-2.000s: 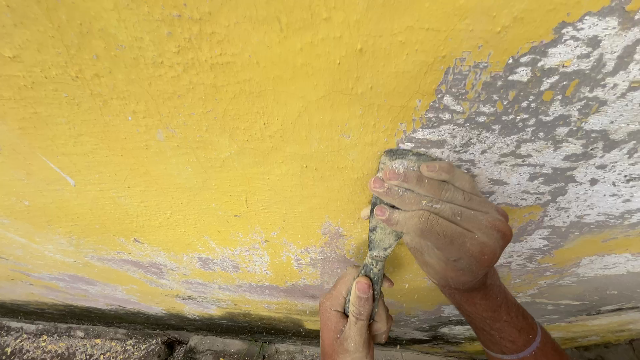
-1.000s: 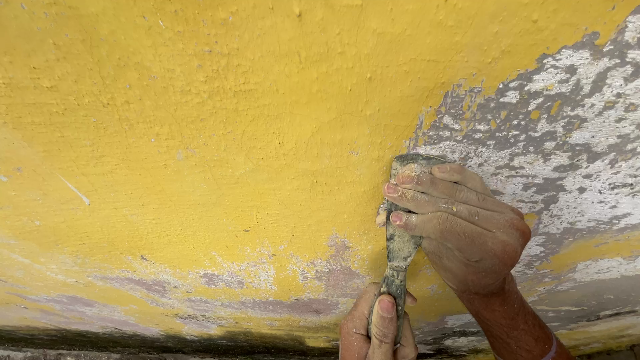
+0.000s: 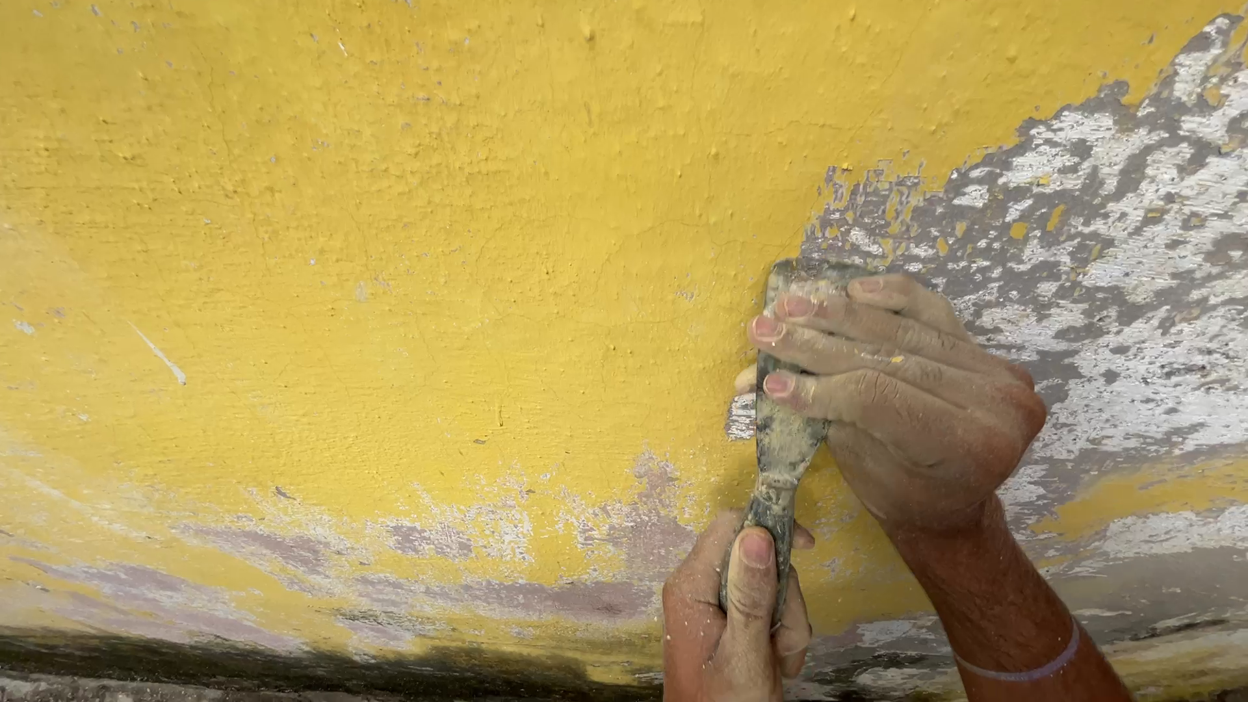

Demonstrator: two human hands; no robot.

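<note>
A dusty putty knife (image 3: 788, 444) lies against a yellow painted wall (image 3: 439, 244), its wide blade pointing up. My left hand (image 3: 746, 614) is closed around its handle at the bottom, thumb along the top. My right hand (image 3: 907, 390) presses its fingers flat across the blade; a fingertip shows past the blade's left side. The blade's top edge meets the border between yellow paint and a scraped grey and white patch (image 3: 1102, 283). A small bare spot (image 3: 741, 417) shows just left of the blade. Pale dust coats both hands.
Worn purplish-grey patches (image 3: 526, 595) run along the lower wall. At the wall's foot is a dark, stained band (image 3: 292, 663) above a rough grey ledge (image 3: 88, 687). A strip of yellow paint (image 3: 1141, 492) remains within the scraped area at right.
A bare grey strip now shows above the blade where yellow paint was in the earlier frames. Both hands keep their hold on the putty knife.
</note>
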